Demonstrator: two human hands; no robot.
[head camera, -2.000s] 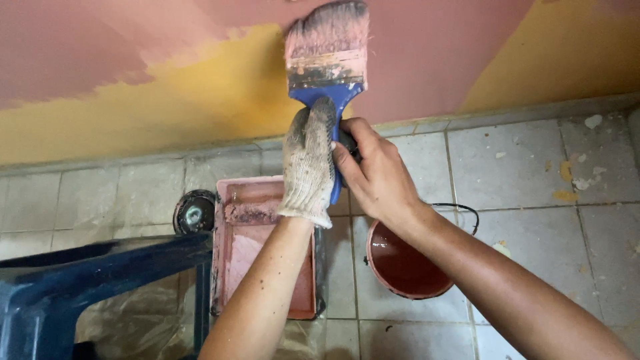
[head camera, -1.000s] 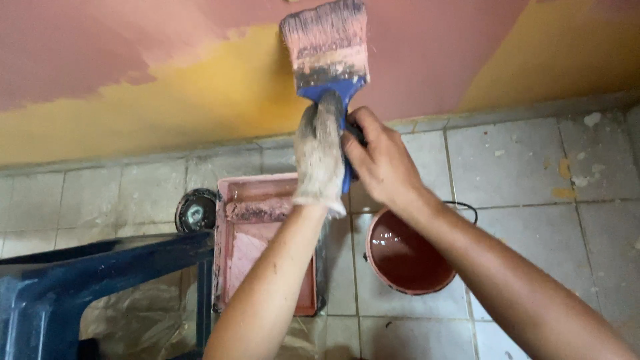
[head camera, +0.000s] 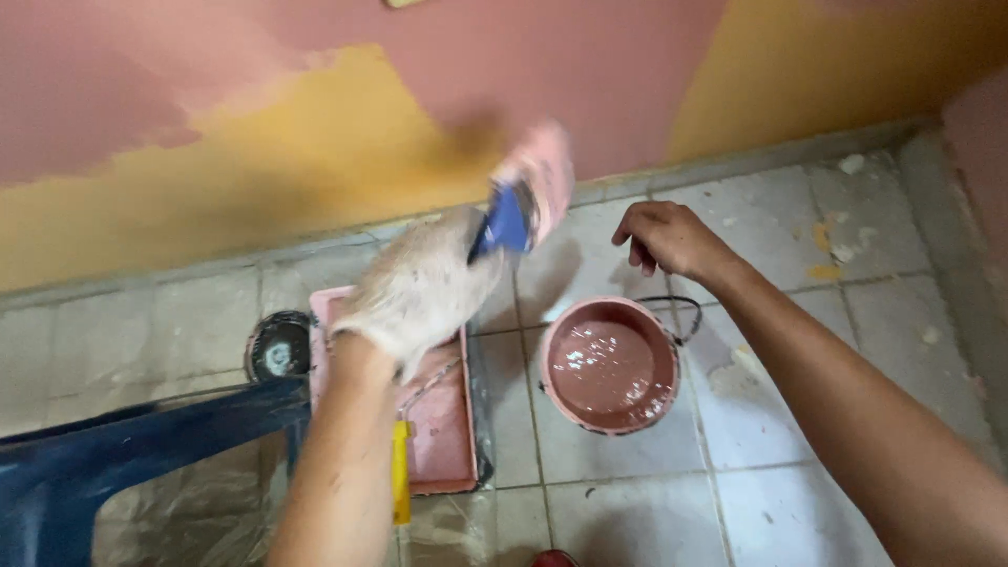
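Note:
My left hand (head camera: 429, 279), in a whitish knit glove, grips a wide paintbrush (head camera: 508, 216) by its handle. The brush has a blue body and blurred bristles coated in pink paint, tilted up to the right in front of the wall. My right hand (head camera: 665, 240) is bare and off the brush, its fingers loosely bent above the bucket's handle. Below the brush stands a bucket (head camera: 610, 366) holding pink paint. A pink paint tray (head camera: 470, 425) lies partly behind my left forearm, with a yellow handle (head camera: 401, 472) across its lower edge.
A blue plastic piece of furniture (head camera: 157, 433) fills the lower left. Beside the tray sits a dark round container (head camera: 279, 346). The wall (head camera: 315, 150) is part pink, part yellow, above a tiled floor (head camera: 756, 370) with paint spots. Clear plastic sheeting lies at the lower left.
My right hand has let go of the brush handle and moved off to the right. My left hand has tilted the brush to the right and lowered it. The view has shifted.

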